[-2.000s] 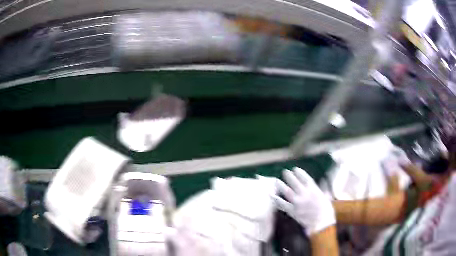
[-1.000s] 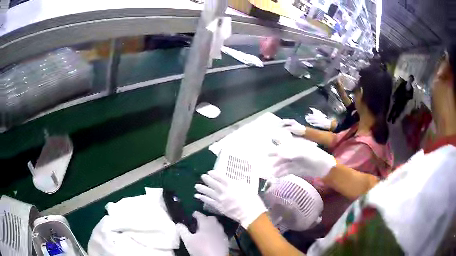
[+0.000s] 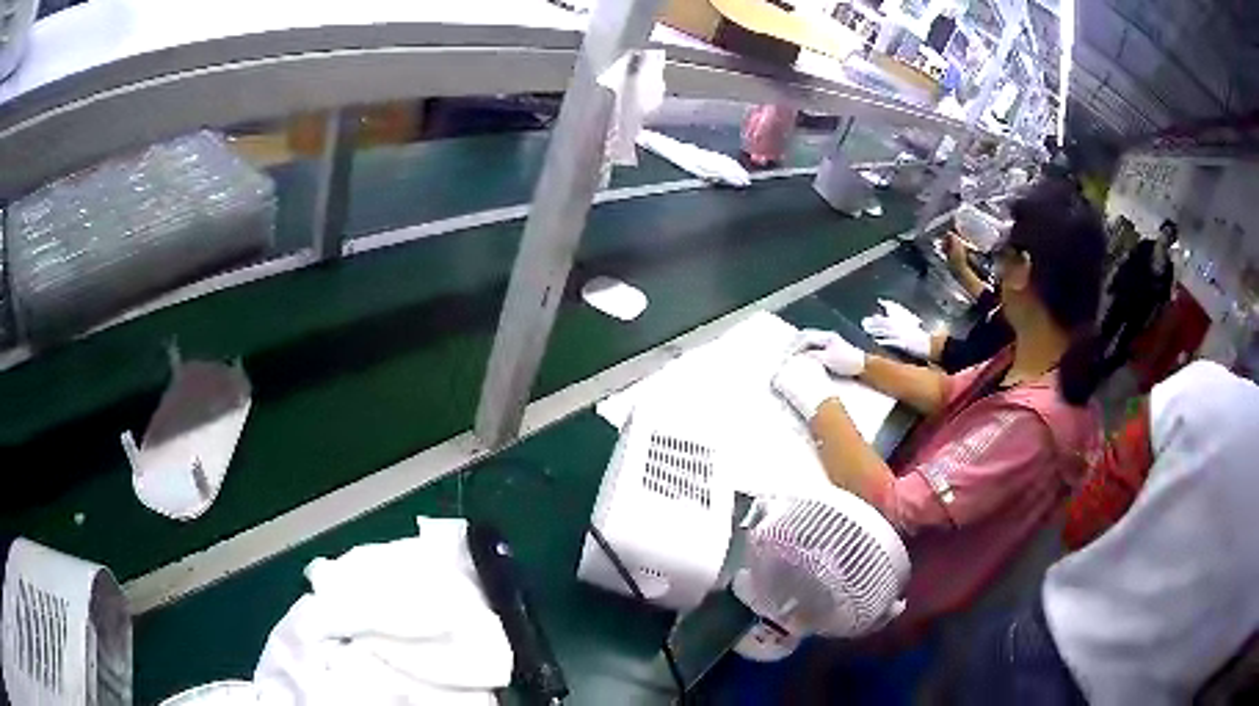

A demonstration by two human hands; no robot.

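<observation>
Neither of my hands is in view. A crumpled white cloth (image 3: 394, 614) lies on the dark green bench at the bottom, nearest in front of me. A black electric screwdriver (image 3: 514, 607) lies just right of it. A white vented housing (image 3: 656, 517) stands further right with a dark cord in front of it. A white fan grille unit (image 3: 828, 566) is beside that housing. Another vented housing (image 3: 49, 628) is at the lower left, cut off by the edge.
A green conveyor (image 3: 373, 345) runs beyond the bench. It carries a white two-pronged piece (image 3: 193, 435) and a small cover plate (image 3: 613, 298). A metal post (image 3: 552, 248) rises at the belt edge. A person in pink (image 3: 967, 441) works at right; a white-clothed person (image 3: 1160, 552) is nearer.
The gloved hand by the screwdriver and the gloved hands over the vented housing have left that area. The near person at right has moved lower. The view has shifted slightly left.
</observation>
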